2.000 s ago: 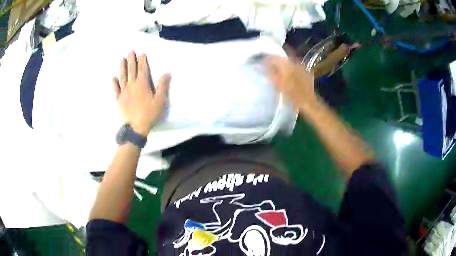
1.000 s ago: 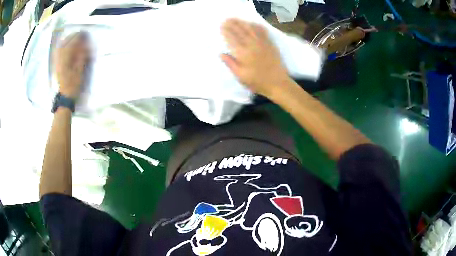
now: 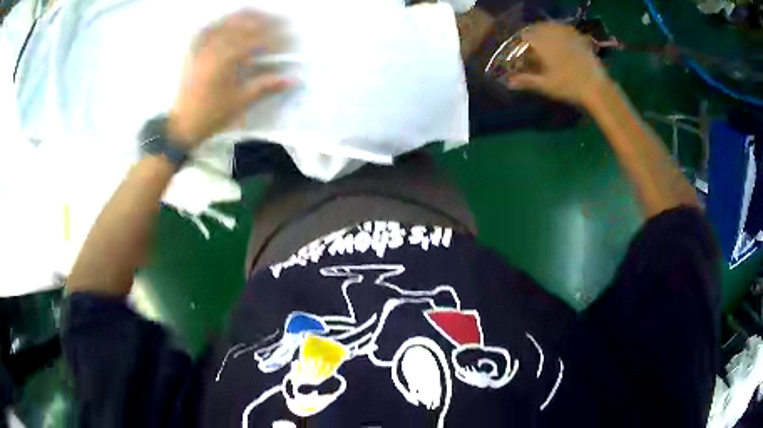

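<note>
The white garment (image 3: 368,79) lies spread over the pressing board, its right end hanging in a straight edge near the iron. My left hand (image 3: 230,75) is blurred, palm down over the cloth at left of centre, with thumb and fingers apart. It holds nothing that I can see; whether it touches the cloth is unclear. My right hand (image 3: 559,63) is closed over the handle of the steam iron (image 3: 509,55) at the board's right end. The hand hides the handle; only the curved metal edge shows.
More white cloth (image 3: 50,217) is heaped at the left, with thin white strips (image 3: 201,213) hanging over the green floor. A dark rest (image 3: 527,113) lies under the iron. A blue hose (image 3: 703,71) loops at the upper right, above a blue bin (image 3: 736,192).
My right hand has left the cloth and moved right onto the iron. My left hand has moved right from the garment's left end. The garment's right end now lies flatter and squarer.
</note>
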